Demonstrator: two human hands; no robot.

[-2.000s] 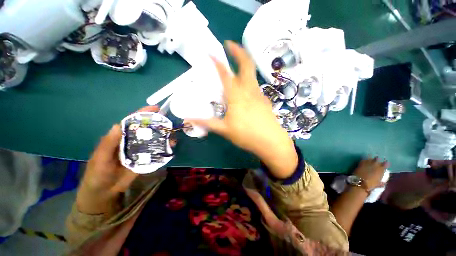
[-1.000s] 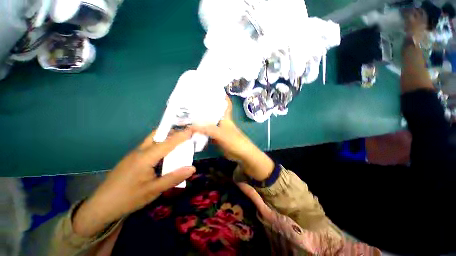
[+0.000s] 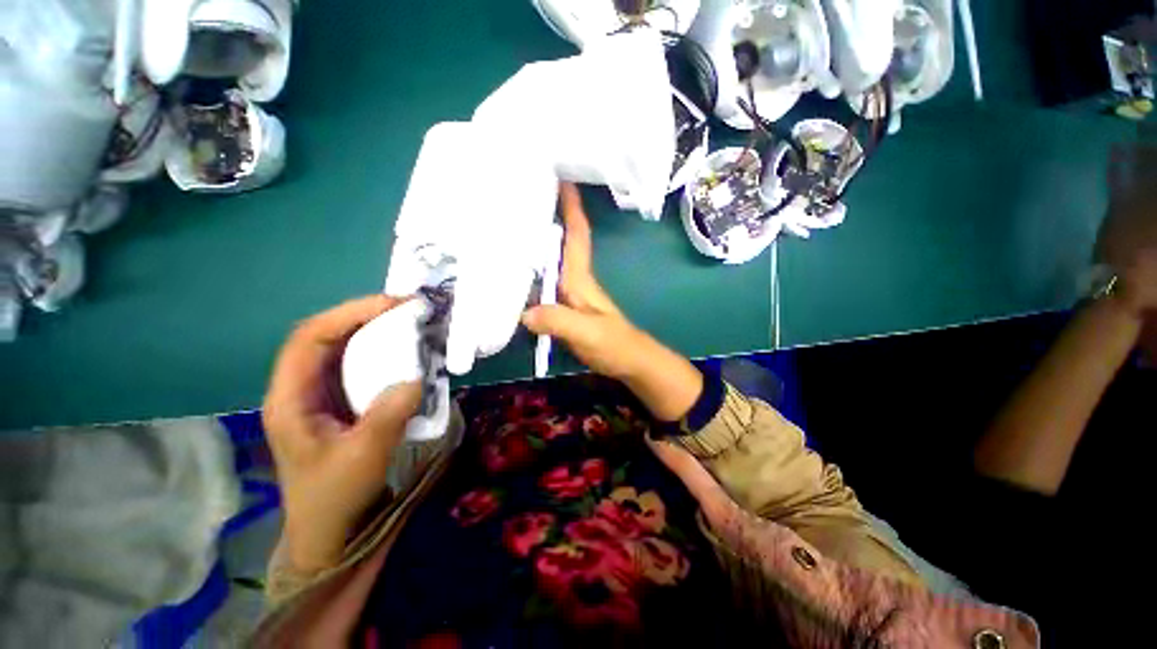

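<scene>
A white camera housing (image 3: 495,228) with a squarish bracket part at its far end is in front of me, tilted over the bench's near edge. My left hand (image 3: 336,406) grips a white camera head cover (image 3: 387,361) at the housing's near left end; dark parts show in the gap between cover and housing. My right hand (image 3: 609,323) holds the housing's right side, next to a thin white antenna (image 3: 546,298); its fingers are partly hidden behind the housing.
The green bench (image 3: 330,241) carries white camera units at the upper left and upper right. Two open heads with circuit boards (image 3: 730,203) hang by wires on the right. A black box (image 3: 1078,51) is at the upper right. A neighbouring person's arm (image 3: 1066,380) is at the right edge.
My left hand has turned the head cover, now at the housing's near end with dark parts showing beside it. My right hand stays on the housing. The neighbour's arm has moved down towards the near edge.
</scene>
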